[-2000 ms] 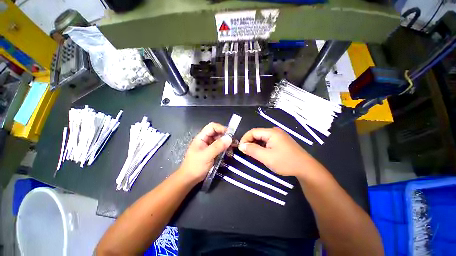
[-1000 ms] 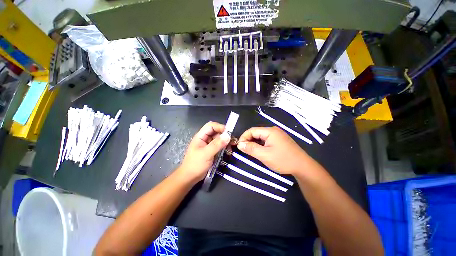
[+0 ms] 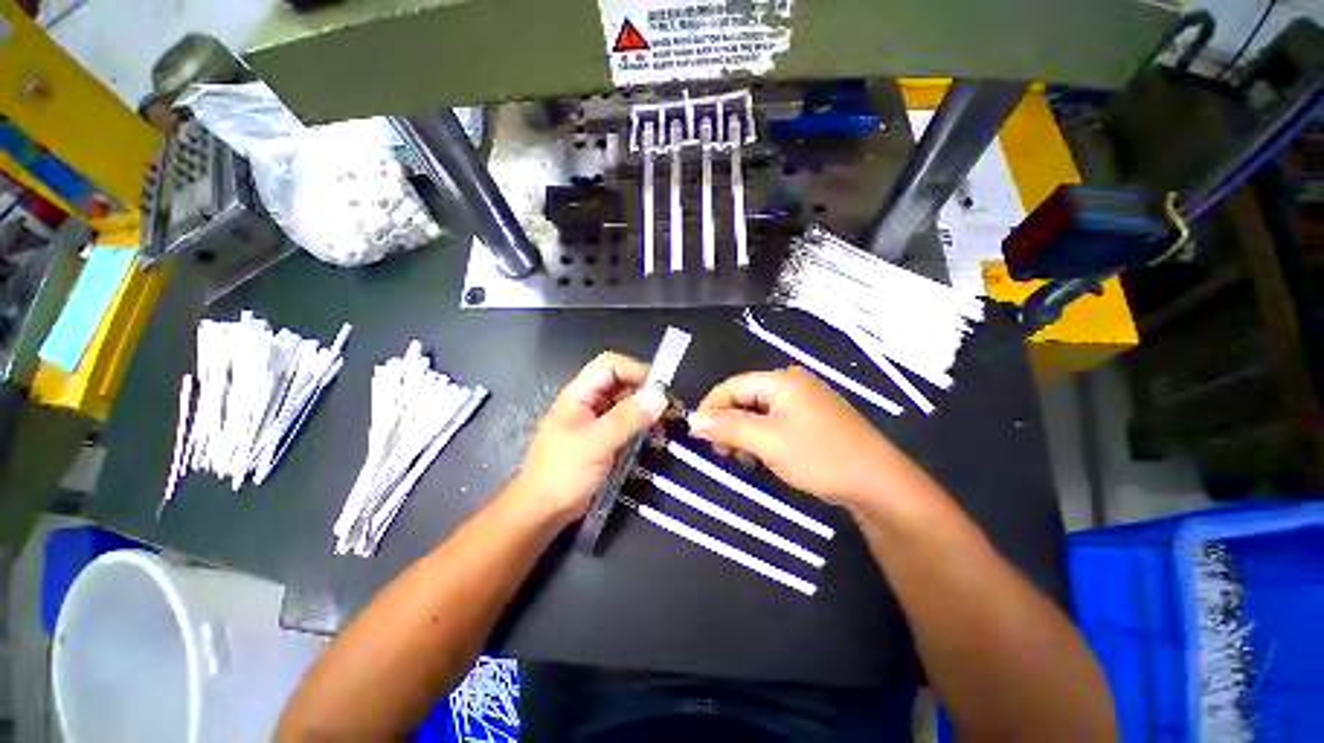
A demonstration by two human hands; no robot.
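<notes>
My left hand is closed around a narrow metal loading bar, held tilted over the dark bench. Three white leads extend from the bar to the lower right. My right hand pinches a small piece at the bar's edge near my left thumb; the fingers mostly hide it. A fanned pile of white leads lies at the right, with a loose lead beside it. Four moulded leads joined by a white runner lie on the mould.
The green platen and steel tie bars stand ahead. Two bundles of moulded leads lie on the left, a plastic bag behind them. A white tub is lower left, a blue crate lower right, a dark sensor box at right.
The green platen stands higher over the mould than two seconds ago, so the white runner now shows. My hands stay at the bar, with small finger movements and a slight view shift.
</notes>
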